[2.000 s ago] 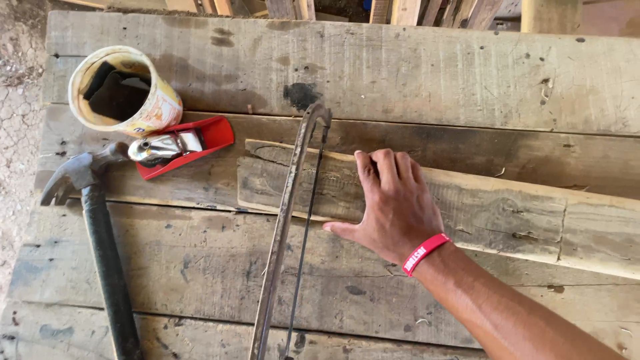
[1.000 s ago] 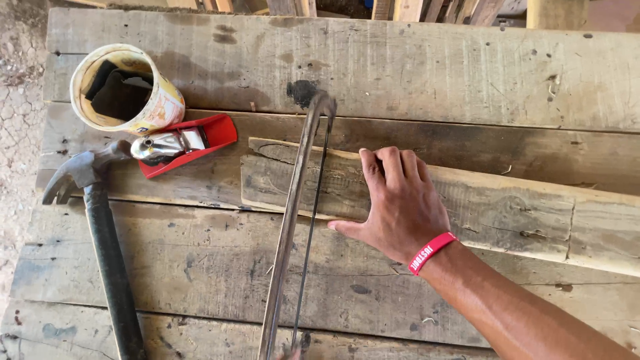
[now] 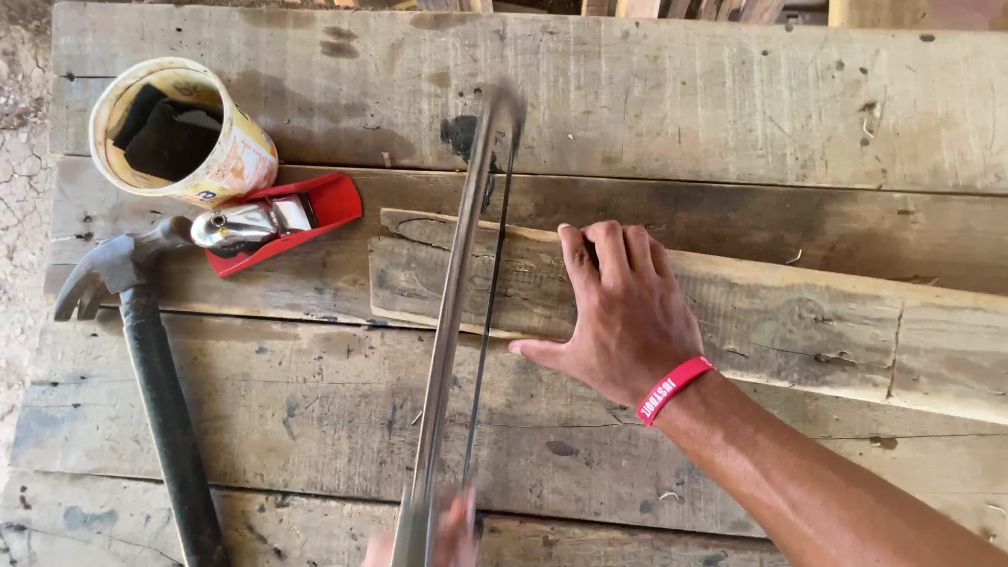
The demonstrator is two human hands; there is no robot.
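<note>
My left hand [image 3: 455, 524], blurred at the bottom edge, is on the near end of a bow saw [image 3: 451, 315]. The saw's thin dark blade lies across a weathered wooden board [image 3: 787, 323], a short way in from the board's left end. To the right of the blade, my right hand [image 3: 634, 311] grips the board, its fingers over the far edge and its thumb at the near edge. A pink wristband [image 3: 673, 387] with writing is on the right wrist. Whether the blade has cut into the wood cannot be told.
A plastic tub [image 3: 228, 169] with dark pieces inside stands at the upper left. Against it lies a small red block plane [image 3: 335, 206] with a shiny metal cap, beside a claw hammer [image 3: 161, 378] with a dark handle. All rest on a rough plank bench [image 3: 709, 102].
The bow saw has moved away from me, its far end now farther over the back plank. My left hand has come into view at the bottom. My right hand stays on the board.
</note>
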